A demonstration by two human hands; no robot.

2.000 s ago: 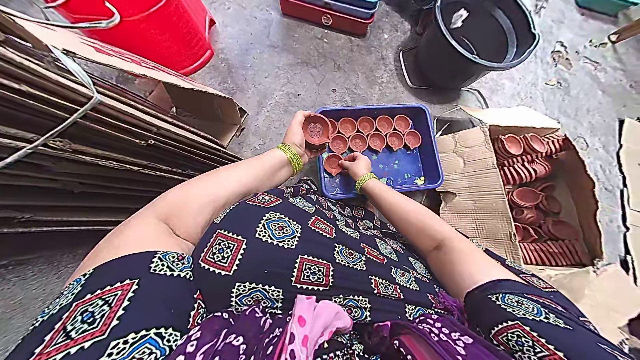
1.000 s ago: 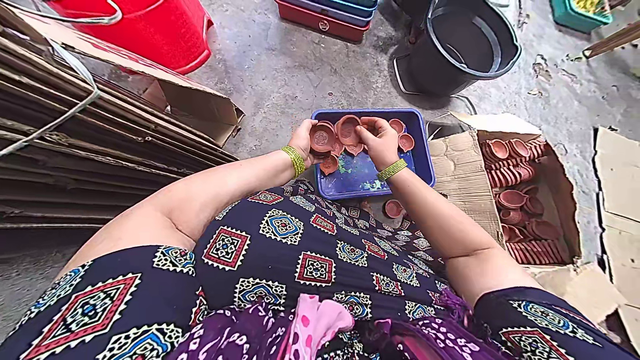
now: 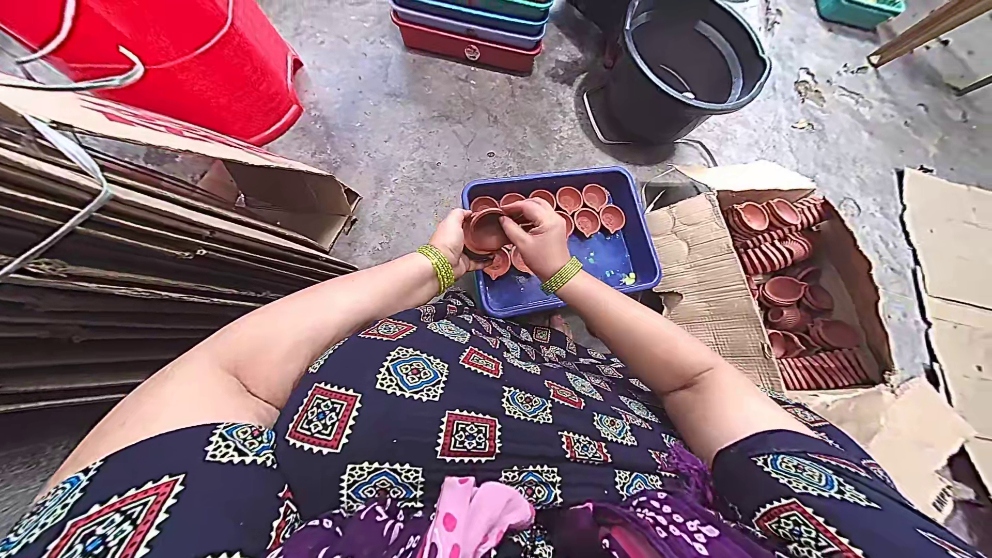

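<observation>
Over the left part of a blue plastic tray (image 3: 649,267), my left hand (image 3: 452,242) holds small terracotta lamp bowls (image 3: 485,232), the top one facing up. My right hand (image 3: 541,235) has its thumb and fingers on the rim of these held bowls. In the tray, clay lamps (image 3: 569,199) with pinched spouts stand in rows along the far side, and more lie near my left hand, partly hidden by my hands. To the right, a torn cardboard box (image 3: 860,294) holds many stacked clay lamps (image 3: 821,370).
Flattened cardboard (image 3: 155,287) is stacked at the left, beside a red plastic container (image 3: 194,62). Beyond the tray stand nested plastic trays (image 3: 465,46) and a black bucket (image 3: 659,93). Cardboard sheets (image 3: 957,302) lie at the right, and a green basket (image 3: 860,11) sits at the far right.
My right hand has moved down and closer to my left hand. The separate lamp it held up a second ago is no longer seen apart from the bowls in my left hand.
</observation>
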